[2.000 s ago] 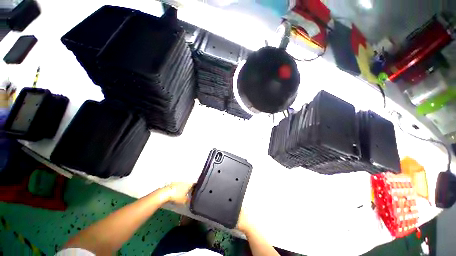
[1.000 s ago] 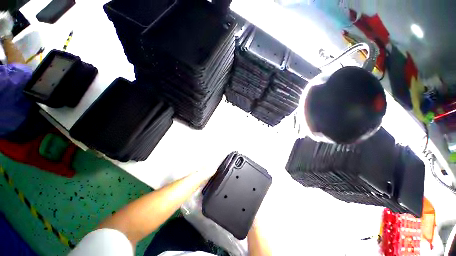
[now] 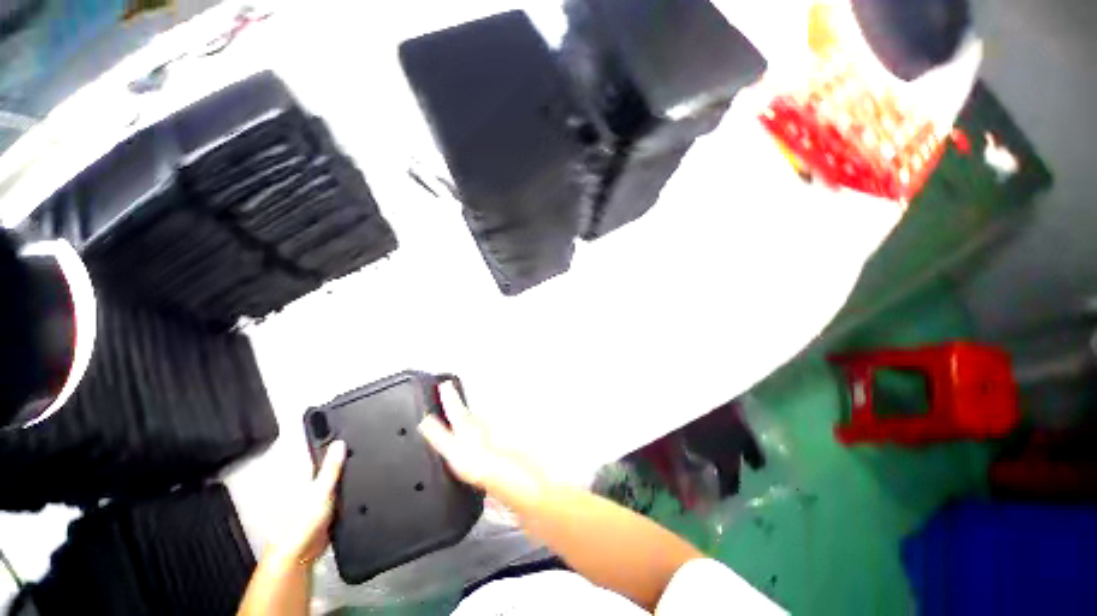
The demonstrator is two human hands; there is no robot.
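A black tablet case lies flat at the bench's near edge, with its camera hole at the upper left and small dots on its back. More case edges show under its right side. My left hand is on its left edge. My right hand is on its upper right side, fingers near the rim. Both hands are bare and hold it between them. Shiny clear film shows below the case.
Stacks of cases stand at upper left, left, lower left and top middle. The lamp head is at the left edge. A red basket is upper right. A red stool and blue crate are on the floor.
The view has swung to the right, so the lamp and stacks have shifted left and the stool and crate have appeared. My right hand has come onto the case's upper side.
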